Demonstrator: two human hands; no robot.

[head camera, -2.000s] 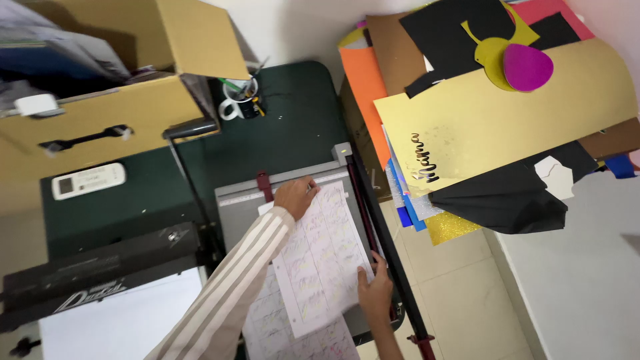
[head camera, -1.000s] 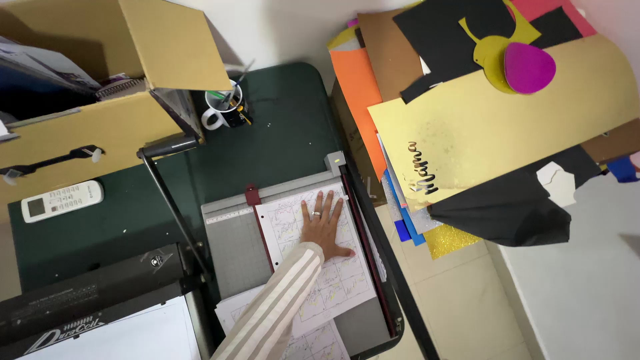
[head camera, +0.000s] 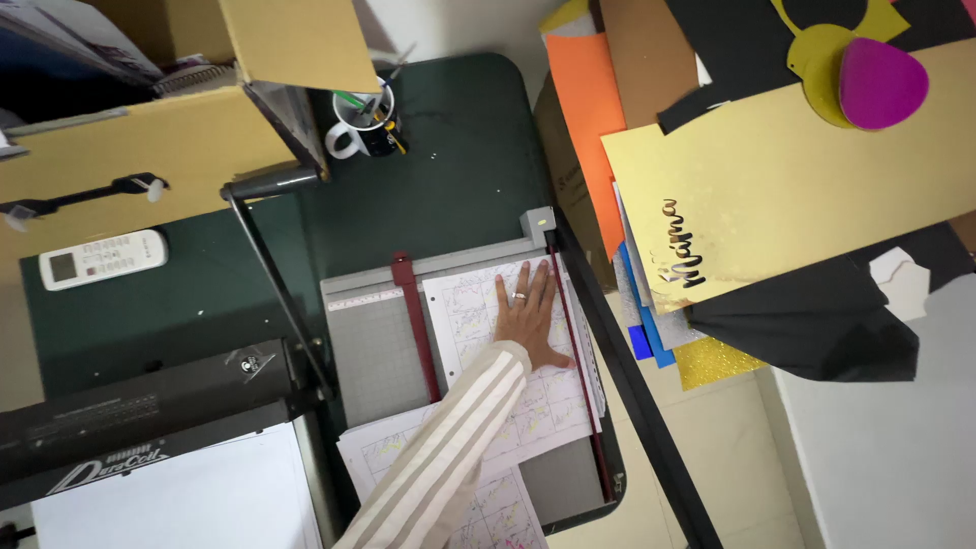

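My left hand (head camera: 528, 314), in a striped sleeve with a ring on one finger, lies flat with fingers spread on a stack of printed sheets (head camera: 465, 305). The sheets rest on the grey bed of a paper cutter (head camera: 374, 335), with their right edge passing under a dark red guard bar (head camera: 577, 351). A dark red stop (head camera: 418, 328) crosses the bed to their left. The cutter's black blade arm (head camera: 633, 366) slants down along the right side. More printed sheets (head camera: 503, 511) lie below, partly under my forearm. My right hand is not in view.
A DuraCoil binding machine (head camera: 145, 412) stands left, with a lever (head camera: 271, 282). Behind are a white remote control (head camera: 103, 259), a mug with pens (head camera: 366, 126) and a cardboard box (head camera: 152, 152). Coloured card, including a gold sheet (head camera: 762, 183), is piled at right.
Two seconds ago both hands were at the sheets; the right one has since left view. My left hand has gone from the sheets' top edge to lying flat on them.
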